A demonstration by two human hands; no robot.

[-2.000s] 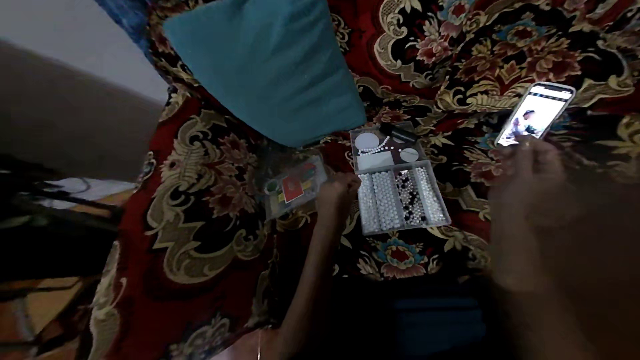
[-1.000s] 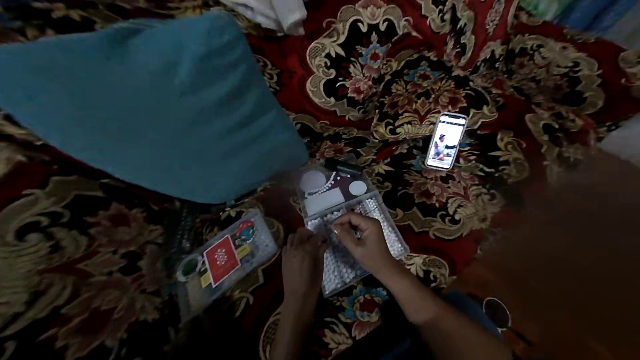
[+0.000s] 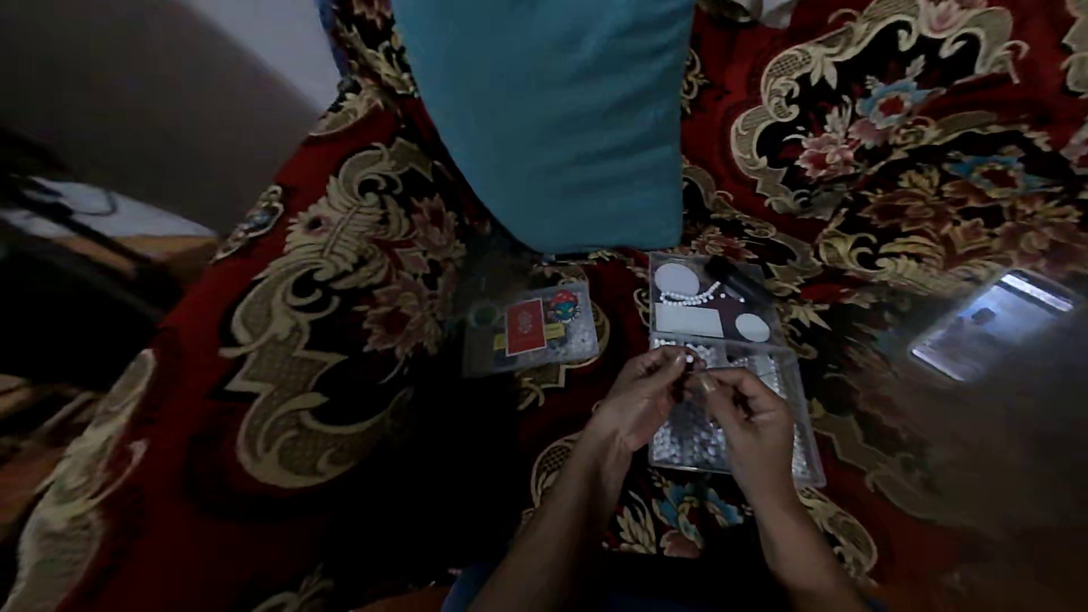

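My left hand point(image 3: 643, 393) pinches a small white bead point(image 3: 689, 359) between thumb and finger. Close beside it, my right hand point(image 3: 748, 408) has its thumb and forefinger pressed together; what they grip is too fine to make out, perhaps a thread. Both hands are above a clear plastic bead box point(image 3: 810, 442) whose compartments are full of white beads point(image 3: 687, 438). In its raised lid lie a short string of white beads point(image 3: 693, 297), white round and rectangular pieces point(image 3: 688, 321) and a dark object point(image 3: 735, 276).
Left of the bead box lies another clear plastic case point(image 3: 574, 336) with a red card point(image 3: 525, 328) on it. A teal cushion point(image 3: 569, 127) rests behind. At the right is a smartphone point(image 3: 990, 323). Everything lies on a red floral fabric point(image 3: 323, 374).
Two seconds ago my right hand was at the phone; one second ago both hands were over the bead box, where they remain, now close together. The view has swung considerably.
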